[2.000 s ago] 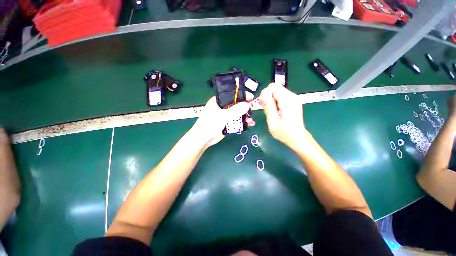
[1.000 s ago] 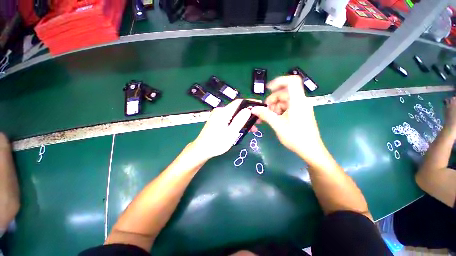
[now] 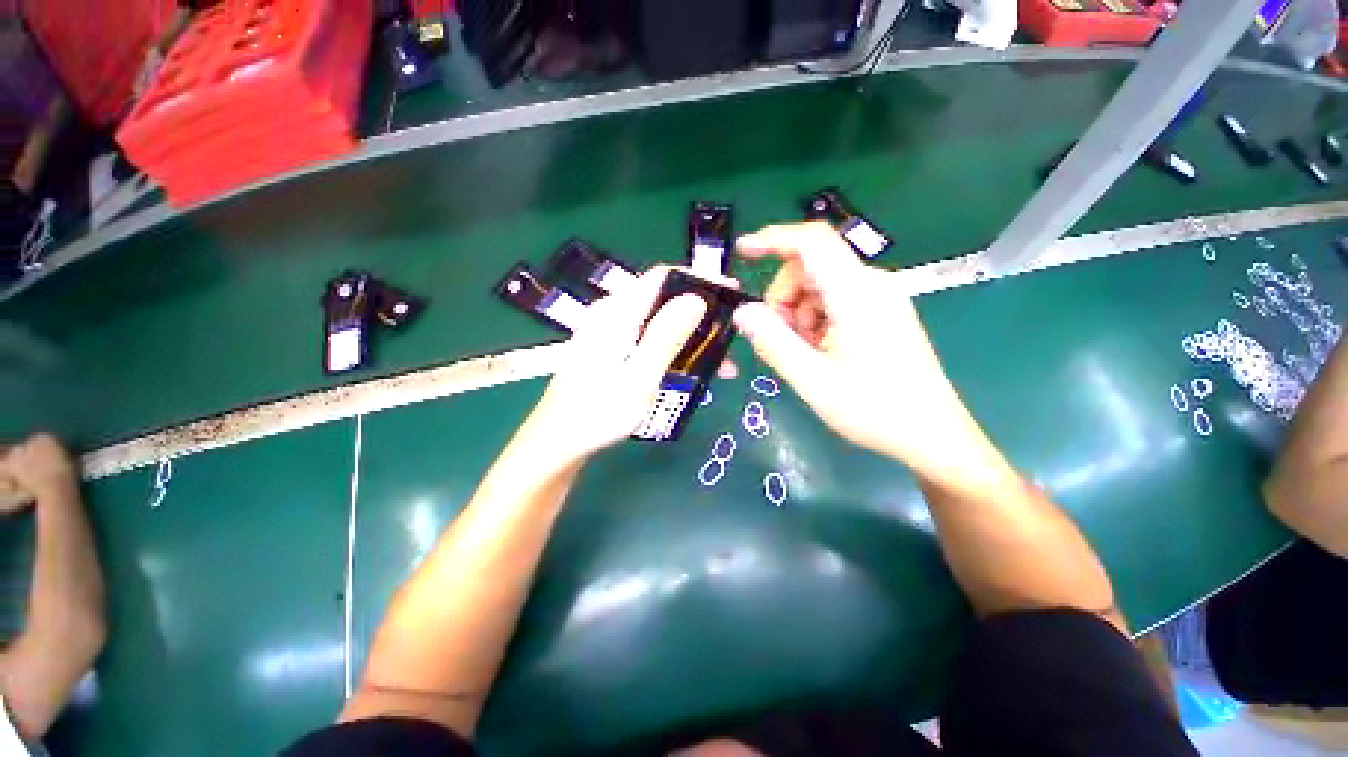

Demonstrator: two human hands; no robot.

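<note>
My left hand (image 3: pixel 609 370) holds a black phone (image 3: pixel 689 343) above the bench, with its pale keypad end pointing down toward me and a thin orange strip on its dark upper part. My left thumb lies across the phone. My right hand (image 3: pixel 835 328) is at the phone's upper right edge, its thumb near the edge and its fingers curled; whether it holds anything small cannot be made out. Several white rings (image 3: pixel 757 420) lie loose on the green bench just right of and below the phone.
Black phones (image 3: pixel 349 320) lie on the green belt (image 3: pixel 488 222) beyond the speckled rail (image 3: pixel 311 407). A grey post (image 3: pixel 1109 141) slants at the right. Red trays (image 3: pixel 244 104) are stacked upper left. A ring heap (image 3: pixel 1257 362) lies right. Other people's arms show at both sides.
The phone in my left hand has turned, so its orange strip and keypad show again. The phones on the belt have moved left. My right hand stays close beside the held phone.
</note>
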